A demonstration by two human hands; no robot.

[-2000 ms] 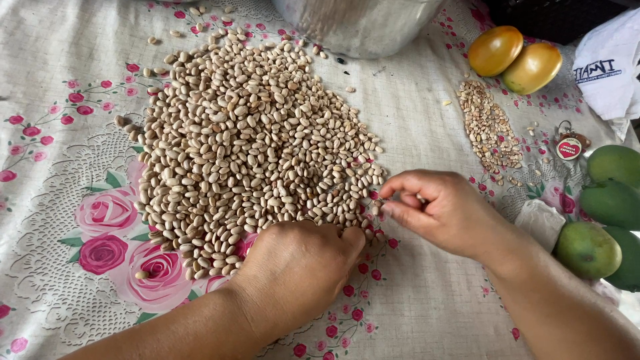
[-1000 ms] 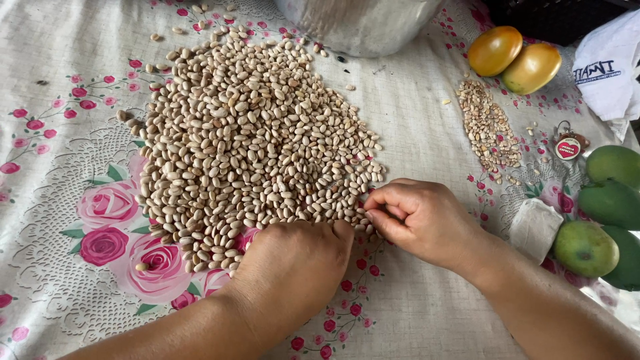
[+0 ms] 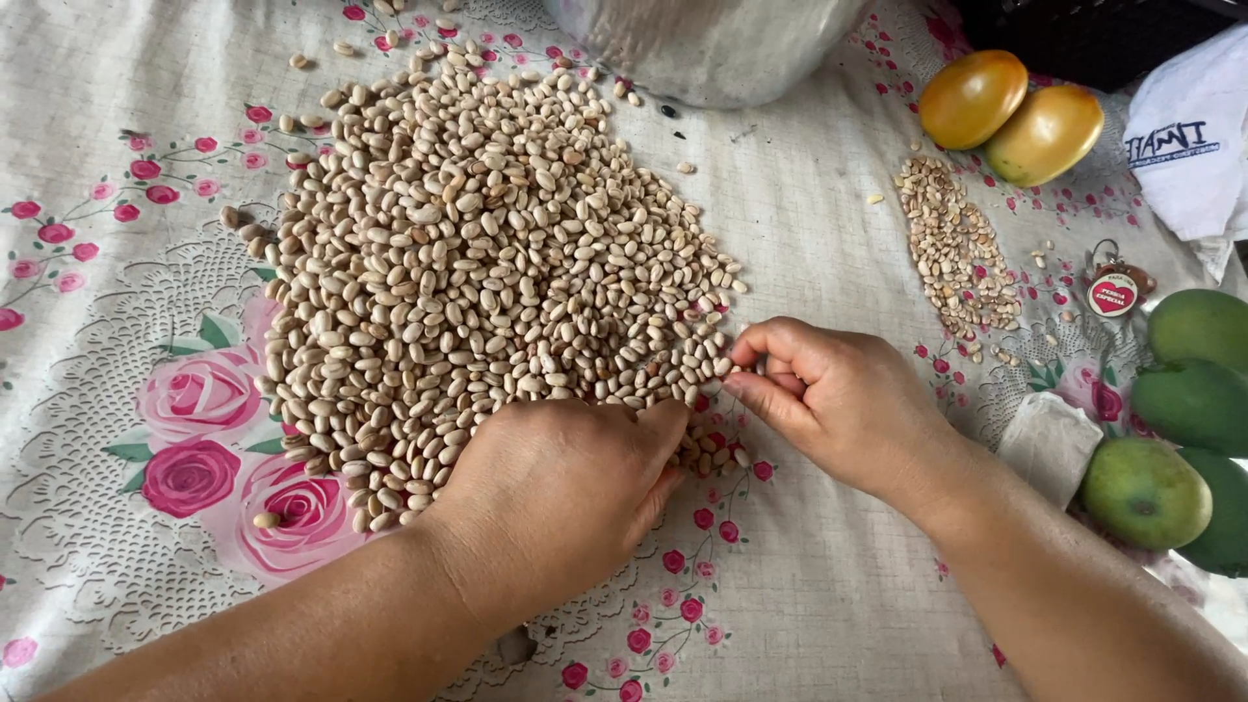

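Note:
A large heap of pale dried beans (image 3: 468,244) is spread on a flowered tablecloth (image 3: 809,575). My left hand (image 3: 575,487) lies palm down over the heap's near edge; its fingertips are hidden, so what they hold does not show. At the heap's right edge is my right hand (image 3: 819,400), thumb and forefinger brought together beside the outermost beans; whether a bean is between them cannot be made out. A few beans lie between the two hands. To the upper right is a smaller, flat pile of beans (image 3: 955,244).
A metal pot (image 3: 712,49) stands behind the heap. At the right are two yellow-orange fruits (image 3: 973,99), several green mangoes (image 3: 1146,492), a keyring with a heart tag (image 3: 1111,292), a folded whitish cloth or paper (image 3: 1048,448), a white printed cloth (image 3: 1189,146) and a black crate (image 3: 1092,34).
My right hand has shifted slightly away from my left hand since a second ago. My left hand remains at the near edge of the heap.

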